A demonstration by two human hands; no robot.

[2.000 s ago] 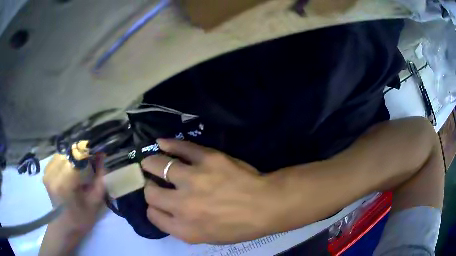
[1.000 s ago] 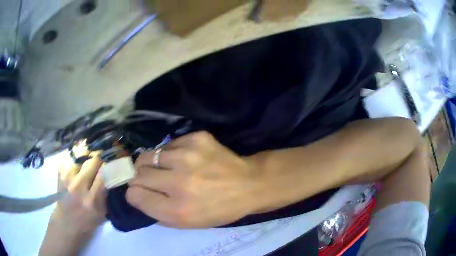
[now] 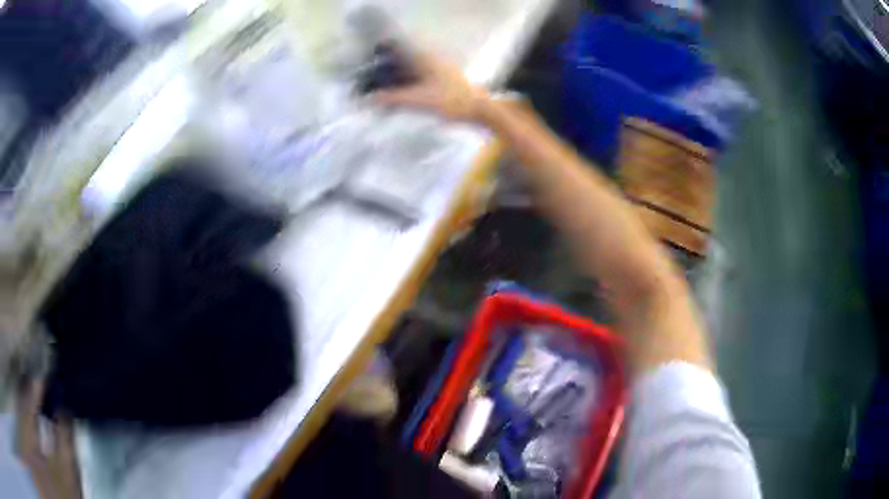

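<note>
The black garment (image 3: 175,302) lies bunched on the white table (image 3: 341,283) at the left. My left hand (image 3: 47,443) is small, blurred and partly cut off at the lower left, by the garment's lower edge; its hold on the cloth cannot be told. My right arm is stretched out to the far end of the table. My right hand (image 3: 434,90) is at a dark object (image 3: 385,70) there; blur hides whether the fingers are closed on it.
A dark thin tool (image 3: 385,207) lies on the table near clear plastic (image 3: 278,127). A red basket (image 3: 609,390) with bags and blue and white items stands below the table's wooden edge (image 3: 375,331). Blue bins (image 3: 634,68) and a brown box (image 3: 666,180) stand beyond, on green floor (image 3: 780,292).
The view has swung right. My right hand has let go of the garment at the machine and reached to the far table end. The garment now shows at the left, the red basket more fully.
</note>
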